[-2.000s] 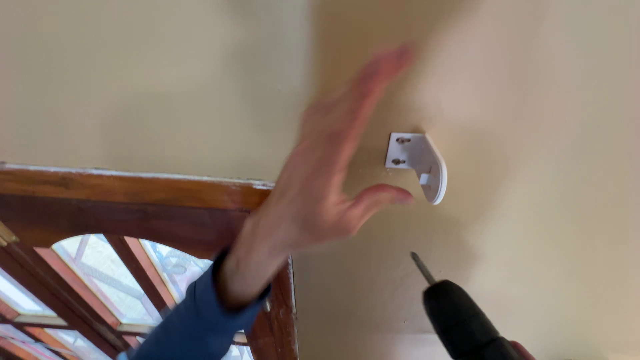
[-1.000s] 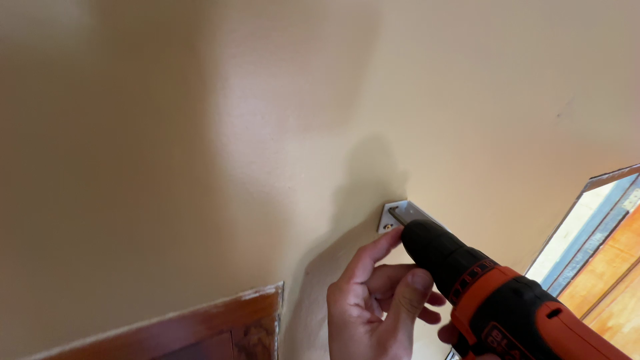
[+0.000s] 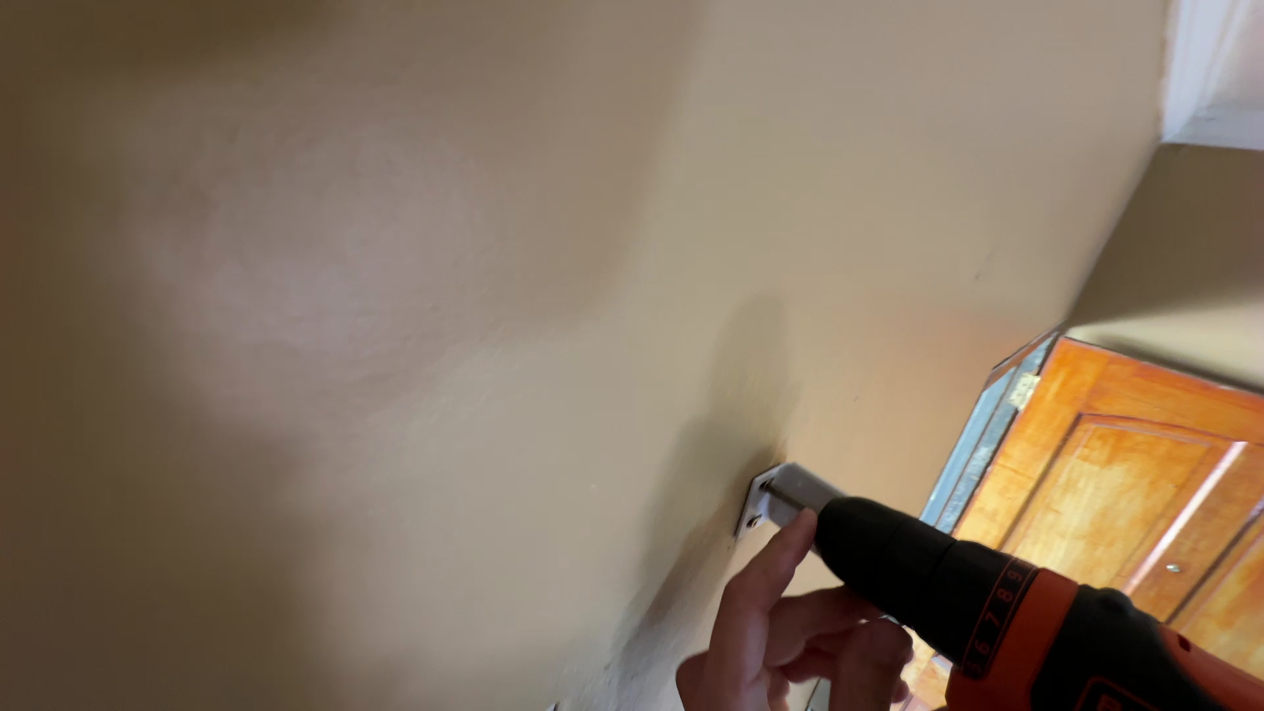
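A white metal bracket (image 3: 755,502) lies against the beige wall, with screws visible in its plate. An orange and black cordless drill (image 3: 987,592) points at it from the lower right, its bit reaching the upper screw. My left hand (image 3: 790,632) is below the drill's chuck, index fingertip near the bit and the other fingers curled; whether they hold anything is hidden. My right hand is out of view, beyond the frame's lower right edge where the drill's body runs off.
The painted wall (image 3: 444,346) fills most of the view. At the right stands an orange-brown wooden panelled door (image 3: 1116,484) beside a grey-blue frame (image 3: 973,449). A white frame or trim (image 3: 1200,89) shows at the upper right.
Two seconds ago my left hand was raised open left of the bracket, and the drill bit was away from it. Now the drill meets the bracket and my left hand is beside the chuck. The view has shifted.
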